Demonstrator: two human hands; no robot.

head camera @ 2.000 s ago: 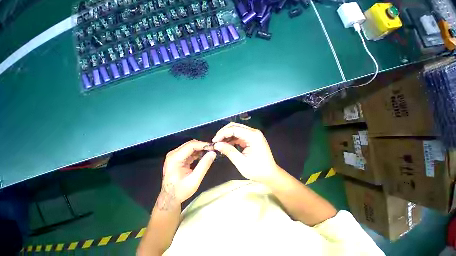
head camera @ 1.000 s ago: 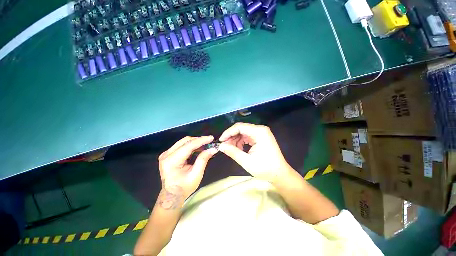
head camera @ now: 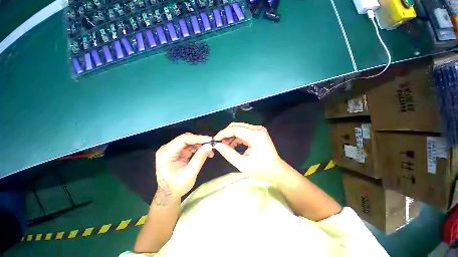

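Note:
My left hand (head camera: 182, 163) and my right hand (head camera: 249, 148) meet over my lap, below the bench edge. Their fingertips pinch a small dark part (head camera: 213, 143) between them, mostly hidden by the fingers; it looks like a circuit-board assembly, but its details cannot be told. On the bench, a clear blister tray (head camera: 145, 56) holds rows of green and black circuit boards (head camera: 133, 24) and a near row of purple units (head camera: 160, 35). A loose scatter of tiny black parts (head camera: 189, 52) lies in front of the tray.
Purple housings (head camera: 264, 8) lie right of the tray at the top edge. A white adapter (head camera: 365, 5) with a cable and a yellow button box (head camera: 395, 13) stand at the bench's right. Brown cartons (head camera: 405, 155) and ribbed stacked trays (head camera: 448, 90) are at right. The bench edge runs beyond my hands.
The bench and its contents sit slightly higher and further left in view. My hands remain together; the small part, seen as a green-black board a second ago, is now more covered by my fingers.

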